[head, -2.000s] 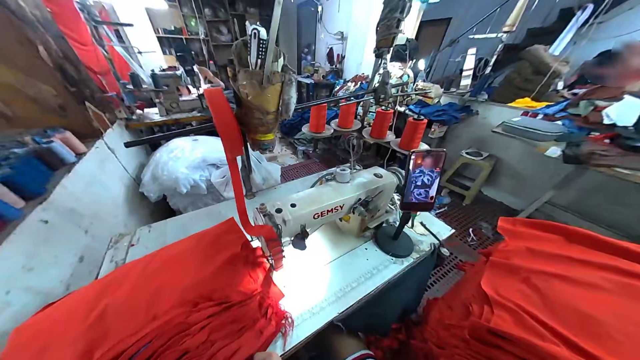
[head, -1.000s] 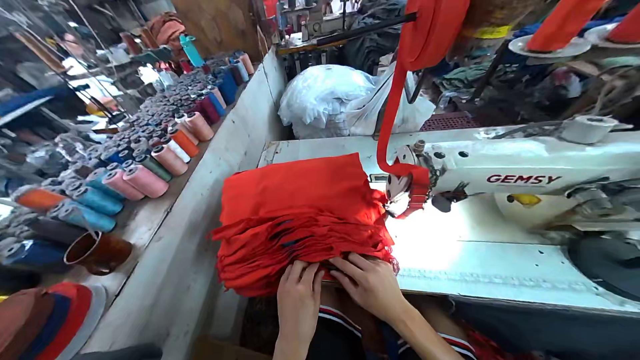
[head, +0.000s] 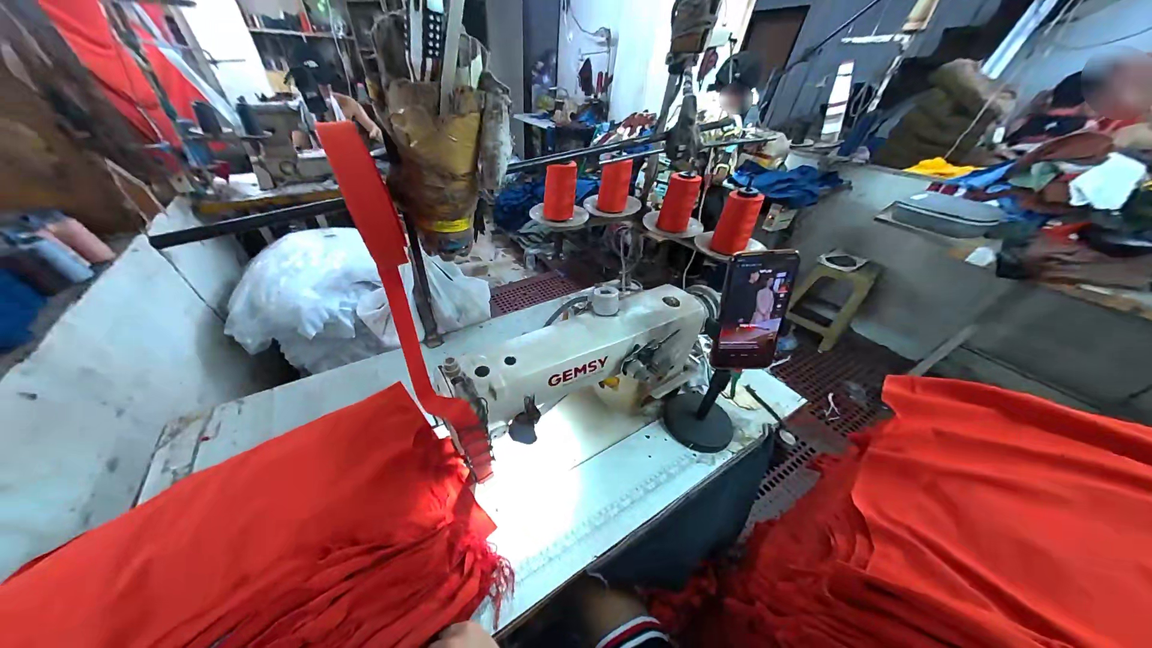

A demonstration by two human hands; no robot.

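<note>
Only a sliver of a hand, apparently my left hand point(head: 463, 635), shows at the bottom edge, by the lower corner of a stack of red fabric pieces point(head: 270, 513); what it holds is hidden. My right hand is out of sight. The stack lies on the left of the white sewing table, its frayed edges toward the needle area of a GEMSY sewing machine point(head: 585, 351). A red fabric band point(head: 400, 306) hangs down into the machine's presser foot area. On the right lies a second pile of red fabric point(head: 1008, 504).
A phone point(head: 754, 310) on a round-based stand point(head: 699, 421) stands right of the machine. Behind are red thread cones point(head: 677, 203), a white bag point(head: 306, 292) and a stool point(head: 832, 301). A low wall point(head: 108, 378) borders the left. People sit farther back.
One second ago both hands rested on the left red stack; now only a sliver of one shows. The view has swung right and back, bringing the phone and the right pile in again.
</note>
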